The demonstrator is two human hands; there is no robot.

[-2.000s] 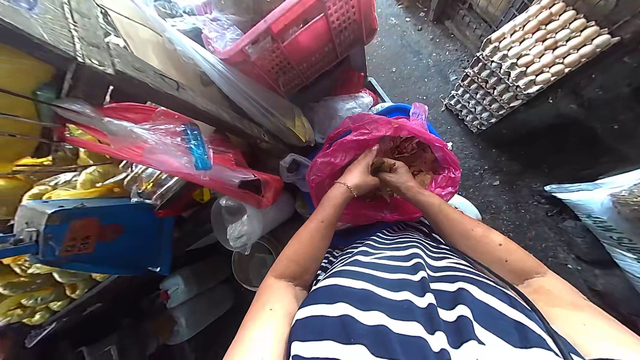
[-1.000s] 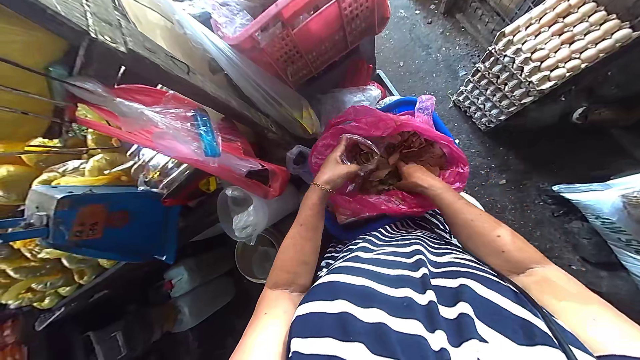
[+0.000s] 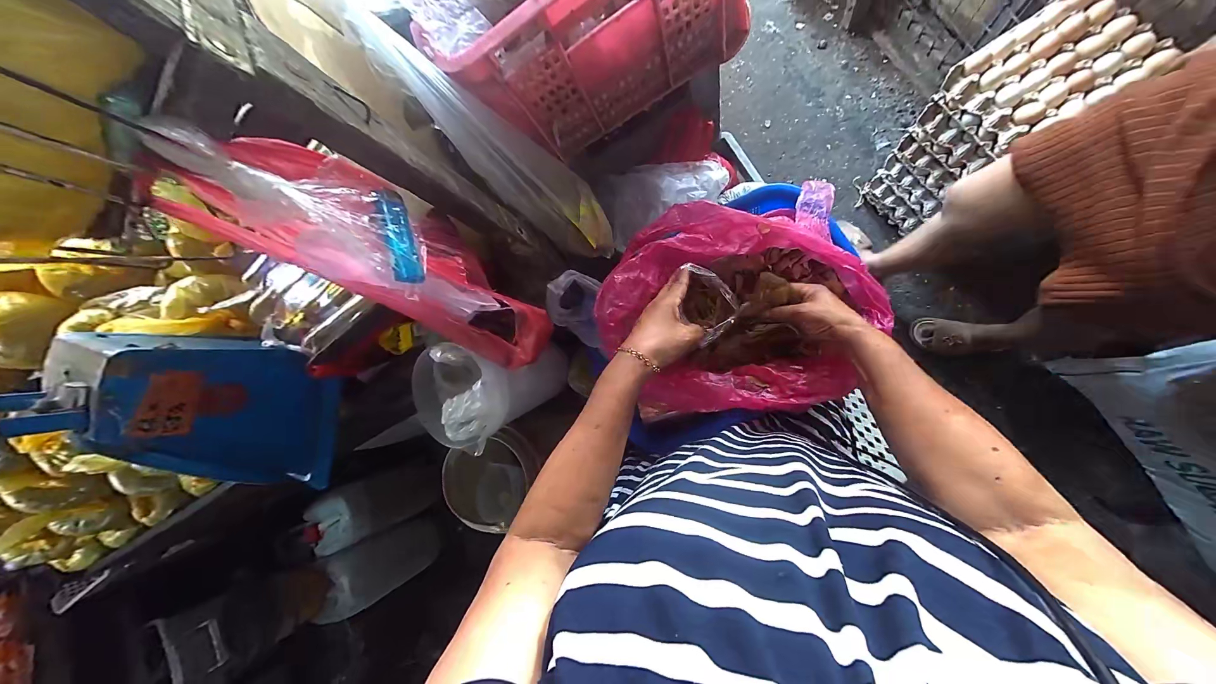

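A large pink plastic bag [image 3: 750, 380] stands open in front of me inside a blue container [image 3: 765, 199], with brown dried pieces [image 3: 760, 347] in it, perhaps dried peppers or leaves. My left hand [image 3: 665, 323], with a bracelet at the wrist, grips a small clear plastic bag [image 3: 708, 299] at the pink bag's left side; brown pieces show inside the clear bag. Just right of it, my right hand [image 3: 817, 313] is closed around some brown pieces over the pink bag's contents. Its fingertips are partly hidden among them.
A red basket [image 3: 608, 66] is beyond the pink bag. Stacked egg trays [image 3: 1035, 85] stand at the upper right; a person in brown clothing [image 3: 1121, 199] is beside them. A blue scoop-like pan [image 3: 209, 408], clear tubs [image 3: 465, 394] and yellow bags [image 3: 123, 294] lie left. A white sack [image 3: 1159, 418] lies right.
A person has come into view at the right, in front of the egg trays and sack. The small clear bag, in my left hand a second ago, shows more upright. My right hand has lifted slightly.
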